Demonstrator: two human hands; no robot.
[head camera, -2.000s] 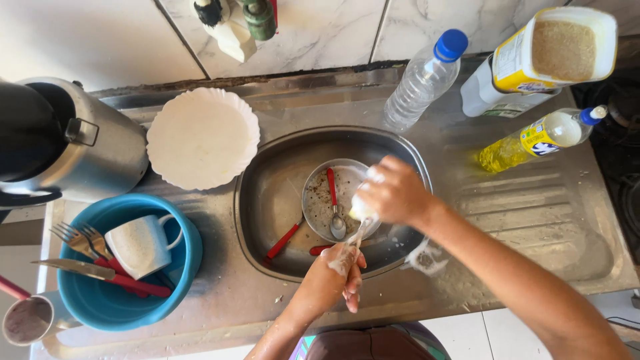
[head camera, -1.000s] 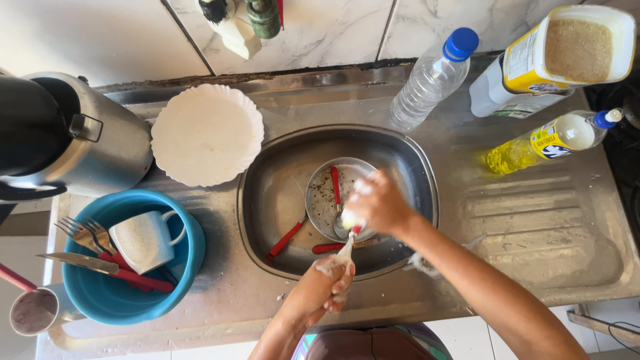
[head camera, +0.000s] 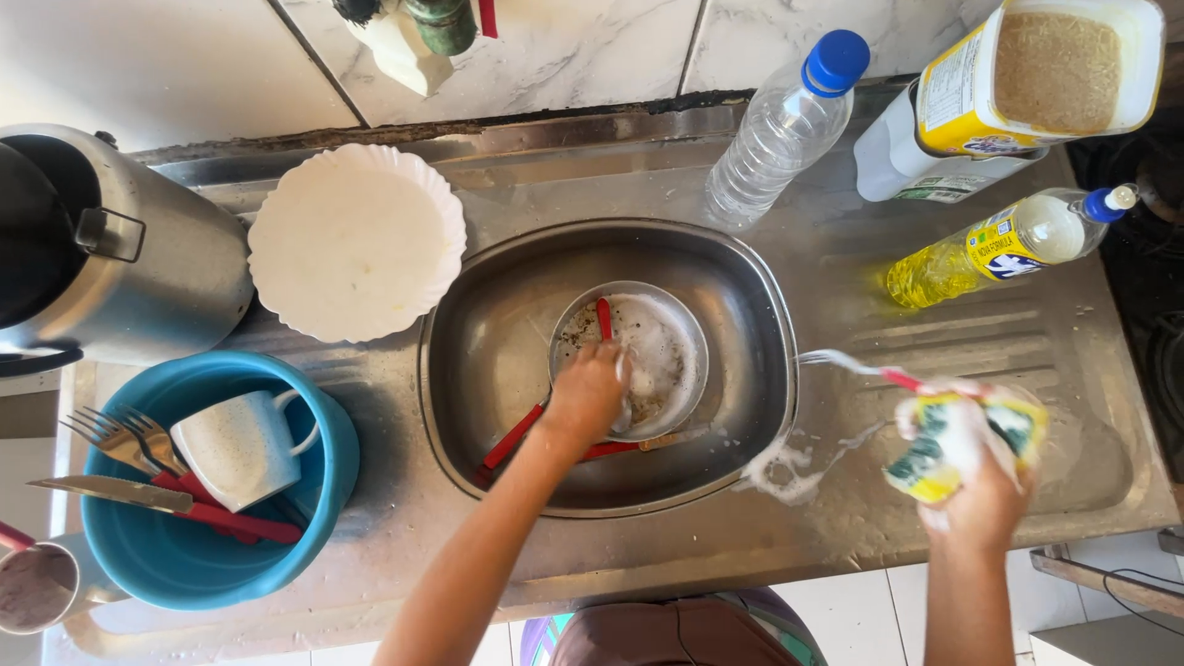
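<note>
My left hand (head camera: 587, 388) reaches into a round metal pan (head camera: 696, 324) in the sink (head camera: 499, 314), its fingers at a red-handled utensil (head camera: 604, 317); whether they grip it cannot be told. Foam and dark specks lie in the pan. Over the drainboard to the right, my right hand (head camera: 971, 490) holds a foamy yellow and green sponge (head camera: 939, 444) together with a red-handled fork (head camera: 860, 366), whose tines point left. Another red-handled utensil (head camera: 513, 437) leans in the sink left of the pan, and a red-handled knife (head camera: 634, 449) lies below it.
Left stand a blue tub (head camera: 347, 462) with a mug (head camera: 236, 453), forks and a knife, a scalloped white plate (head camera: 356, 240), a metal jug (head camera: 176, 250) and a small pot (head camera: 42, 583). Right are a plastic bottle (head camera: 777, 139), a yellow tub (head camera: 953, 92) and yellow detergent (head camera: 943, 268).
My hands were together over the sink's near right side. The right has moved right over the drainboard with the sponge; the left has moved into the pan. More foam shows in the pan.
</note>
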